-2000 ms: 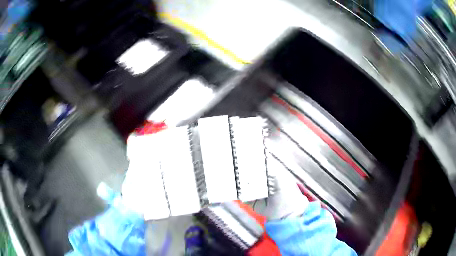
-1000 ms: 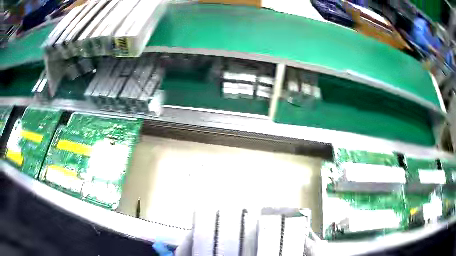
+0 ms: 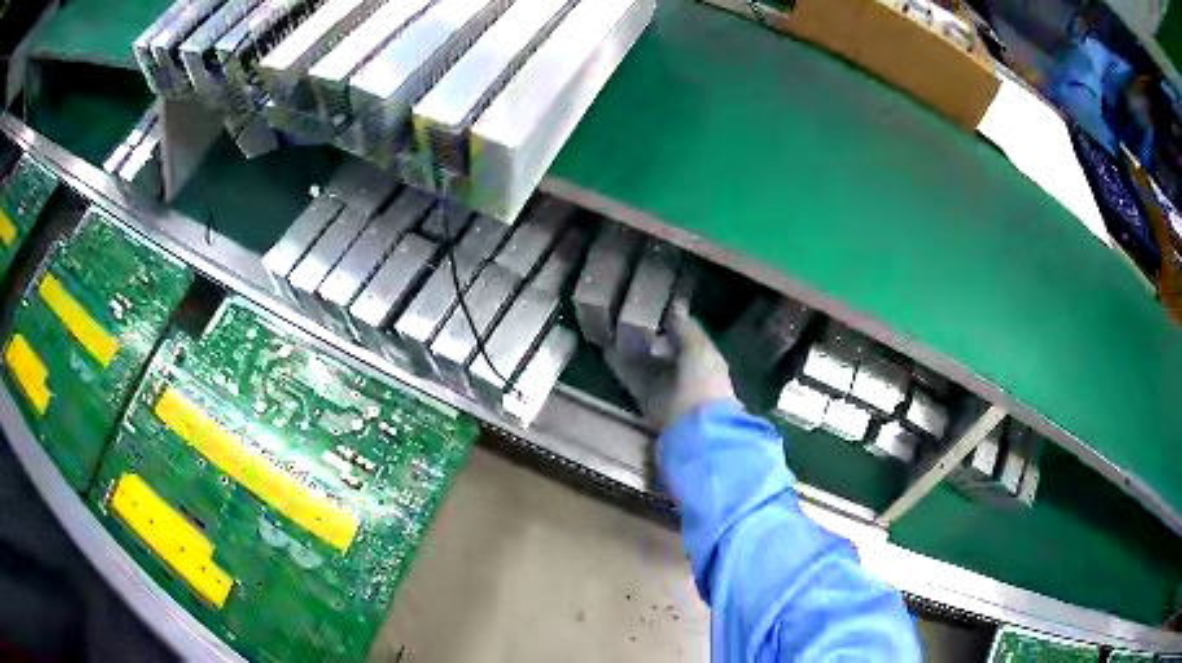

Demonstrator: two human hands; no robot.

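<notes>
My right hand [image 3: 694, 378], in a whitish-grey glove with a blue sleeve, reaches into the lower green shelf. It is closed around a few upright medium heatsinks [image 3: 644, 301]; its fingertips are partly hidden by shadow and the blocks. A row of medium heatsinks [image 3: 370, 279] stands on the same shelf to their left, with a thin black lead hanging in front. My left hand is not in view.
Large heatsinks [image 3: 557, 97] stand on the upper shelf [image 3: 830, 194]. Small heatsinks [image 3: 856, 389] lie right of my hand, before a slanted post [image 3: 944, 464]. Green boards with yellow strips [image 3: 259, 466] lie on the line in front, at left.
The view has moved from the tote to the shelves. The heatsinks held low in front a second ago are no longer there; my right hand is now inside the lower shelf with heatsinks.
</notes>
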